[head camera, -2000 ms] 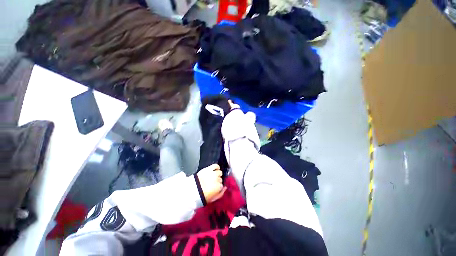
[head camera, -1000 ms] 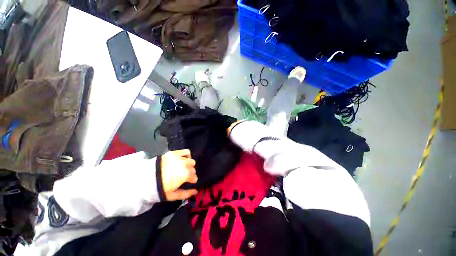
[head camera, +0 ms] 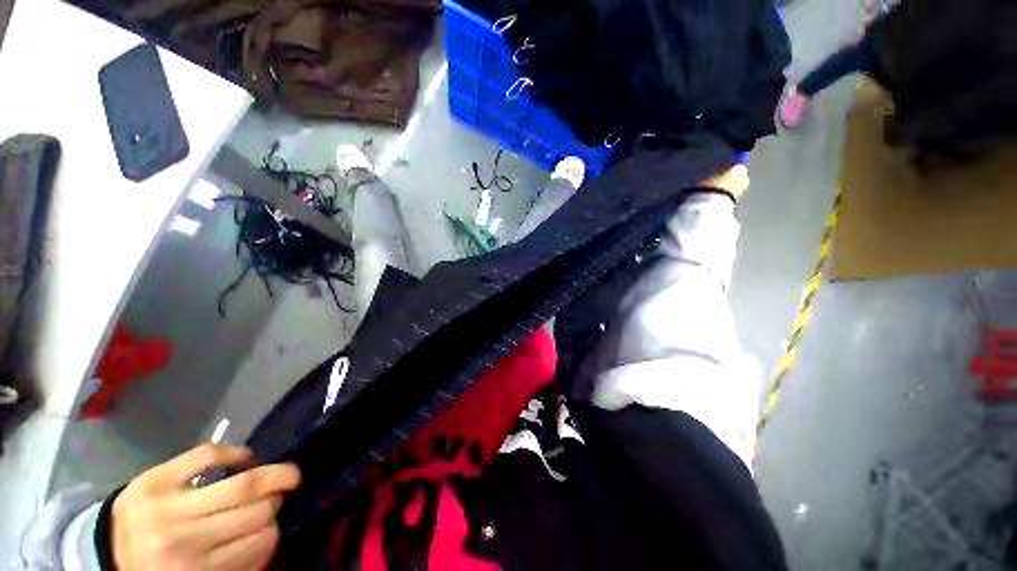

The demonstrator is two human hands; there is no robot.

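The black garment (head camera: 446,307) is stretched in a long diagonal across my lap, its waistband showing fine pale stitch rows. My left hand (head camera: 201,507) is closed on its lower left end, with a thin pale tip showing above the fingers. My right hand (head camera: 727,182) is at the upper right end, mostly hidden behind the cloth and the pale sleeve, gripping the garment's other end. A white loop (head camera: 337,383) lies on the black cloth near my left hand.
Black garments (head camera: 658,67) with white loops are heaped on a blue crate (head camera: 491,100). A white table (head camera: 56,84) with a smartphone (head camera: 143,112) is at left. Tangled black cords (head camera: 284,229) lie on the floor. A person in dark clothing (head camera: 948,67) is at upper right by a brown board (head camera: 926,218).
The black garment, bunched on the lap a second ago, is now stretched wide. My left hand has moved down and left, my right hand up and right. A person has appeared at upper right.
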